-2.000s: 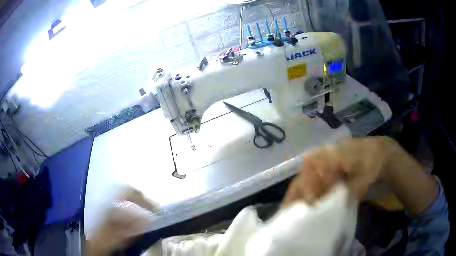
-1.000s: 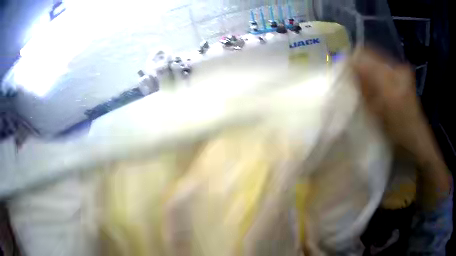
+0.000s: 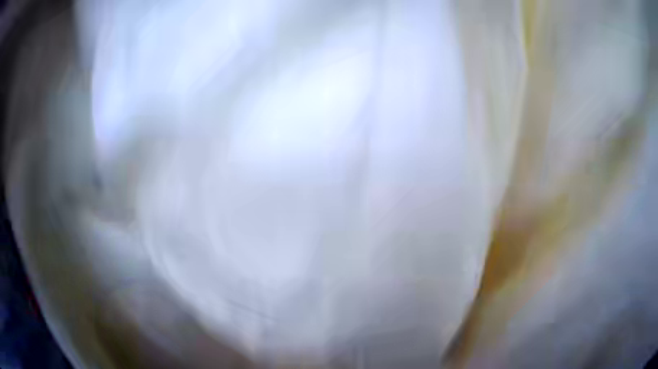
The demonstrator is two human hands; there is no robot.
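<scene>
The cream garment piece (image 3: 310, 187) fills nearly the whole head view, very close to the camera and strongly blurred. Its middle is bright white, with long soft vertical folds. A yellowish, shaded fold runs down the right side. The cloth curves inward at the lower left and lower right. Neither my left hand nor my right hand can be made out. The sewing machine, the table and the shears are hidden behind the cloth.
A narrow dark blue area (image 3: 22, 310) shows at the lower left edge, too blurred to name. Nothing else can be made out past the cloth.
The cloth has been lifted up and nearer to the camera. It now covers the machine head and wall seen before, and the right hand and forearm are no longer visible.
</scene>
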